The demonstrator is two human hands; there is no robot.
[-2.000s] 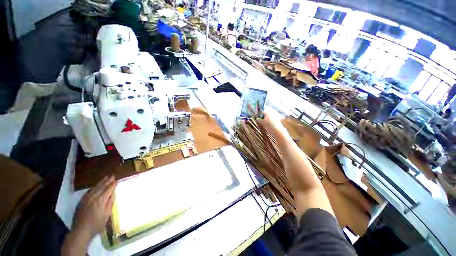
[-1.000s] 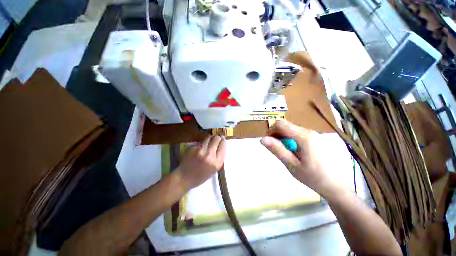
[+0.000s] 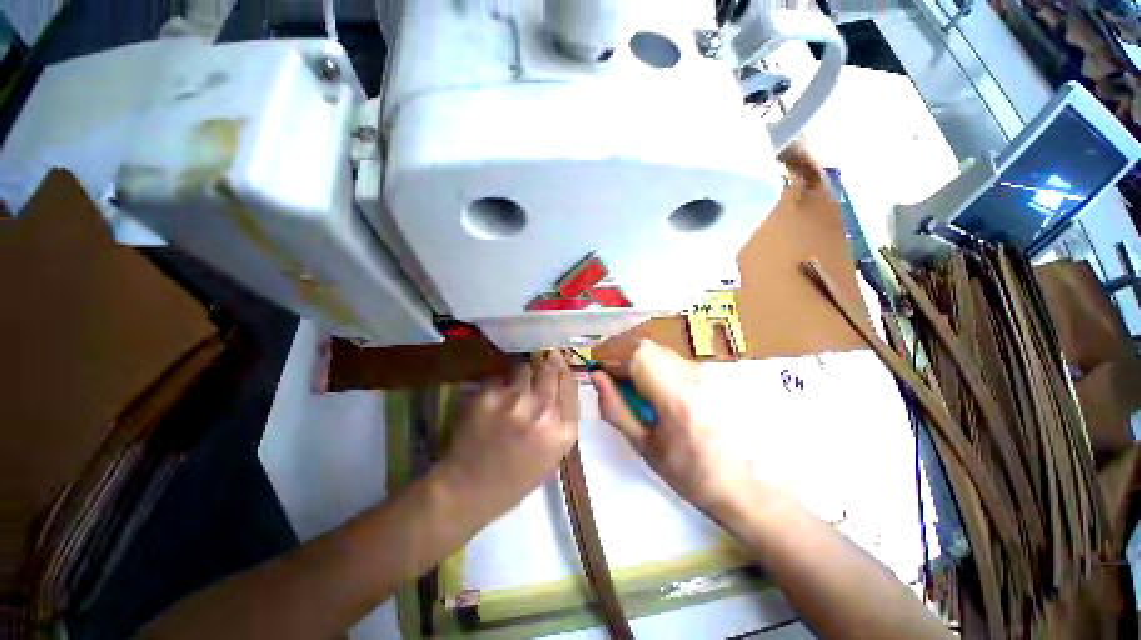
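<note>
A brown panel [image 3: 801,275] lies flat under the white sewing machine head [image 3: 576,200]. A narrow brown strap [image 3: 586,538] runs from under the head down over the white template board [image 3: 513,531] with yellow edges. My left hand [image 3: 519,431] pinches the strap's upper end at the yellow clamp frame [image 3: 717,328]. My right hand [image 3: 676,431] holds a slim tool with a teal handle [image 3: 636,403], its tip close to my left fingertips beside the strap end. The exact contact under the head is hidden by my fingers.
A stack of brown panels [image 3: 88,363] is at the left on a dark surface. A pile of brown straps [image 3: 1001,413] lies at the right, below a tilted control screen [image 3: 1051,181]. Another brown piece [image 3: 1089,338] is at the far right.
My view has moved closer to the machine head. My right hand has moved left from the clamp frame's right side, bringing the tool beside my left fingers. My left hand stays at the strap end.
</note>
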